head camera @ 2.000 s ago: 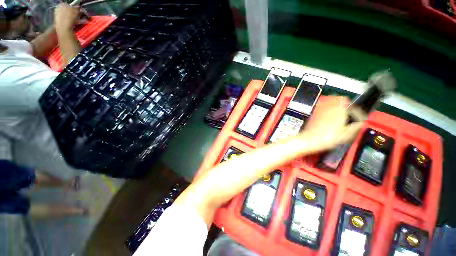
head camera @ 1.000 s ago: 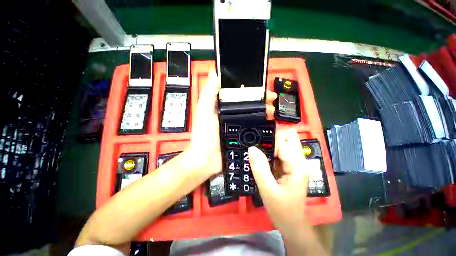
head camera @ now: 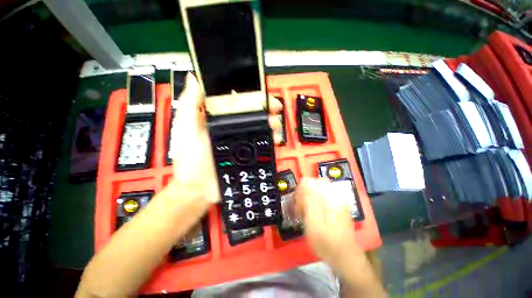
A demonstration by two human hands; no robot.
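Observation:
An open flip phone (head camera: 245,131) is held upright above the tray, its dark screen in a pale gold frame at the top and its black keypad with white digits below. My left hand (head camera: 195,151) grips it from its left side, with fingertips showing at its right edge. My right hand (head camera: 324,212) is blurred, to the right of the keypad, apart from the phone; its fingers are too blurred to read. The red phone tray (head camera: 233,265) lies beneath, with closed flip phones (head camera: 311,118) in pockets and two open ones (head camera: 135,139) at its back left.
Stacked thin grey and white rectangles (head camera: 392,163) lie right of the tray. A dark smartphone (head camera: 87,144) lies left of it. The black crate (head camera: 29,128) is at far left. A pale metal strip (head camera: 326,58) and post (head camera: 93,35) stand behind. More red trays (head camera: 496,75) are at far right.
The view has shifted. The right thumb was on the keypad a second ago; the right hand is now off the keys, to the right. The left hand still holds the open phone, now slightly tilted.

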